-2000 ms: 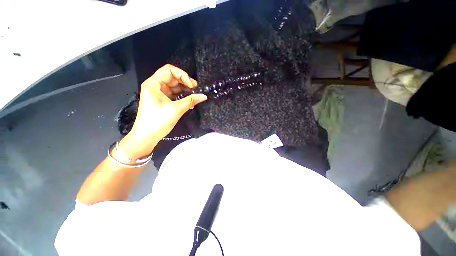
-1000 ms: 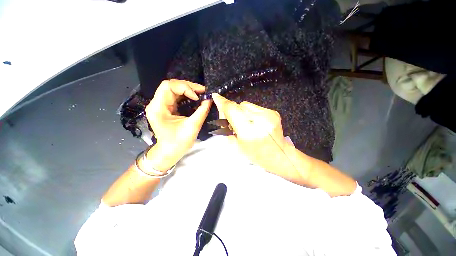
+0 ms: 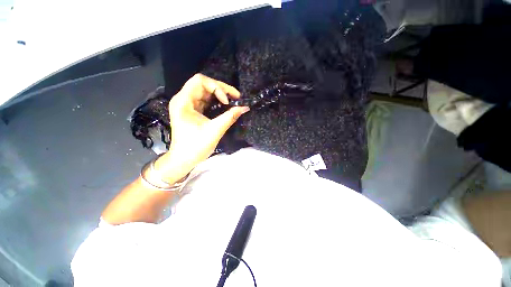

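Observation:
A dark, nubby garment (image 3: pixel 302 126) lies over the lap. My left hand (image 3: pixel 204 115) pinches a narrow black trim with silvery glints (image 3: pixel 266 96) between thumb and fingers, over the garment. The trim runs to the right from the fingertips. My right arm reaches out to the lower right; its forearm shows at the right edge, and the right hand is cut off by the picture's edge. No needle or thread can be made out. A small white label (image 3: pixel 314 163) lies on the garment near the white shirt.
A white table (image 3: pixel 123 28) curves across the upper left. A glossy black tangle (image 3: pixel 151 120) hangs left of the lap. A black microphone-like object (image 3: pixel 241 232) with a thin cable is on the chest. Another person in dark clothing (image 3: pixel 465 61) is at the upper right, by a wooden stool.
My right hand has left the trim, where it was beside the left fingertips a second ago, and swung out past the right edge. The white label is uncovered. My left hand still pinches the trim.

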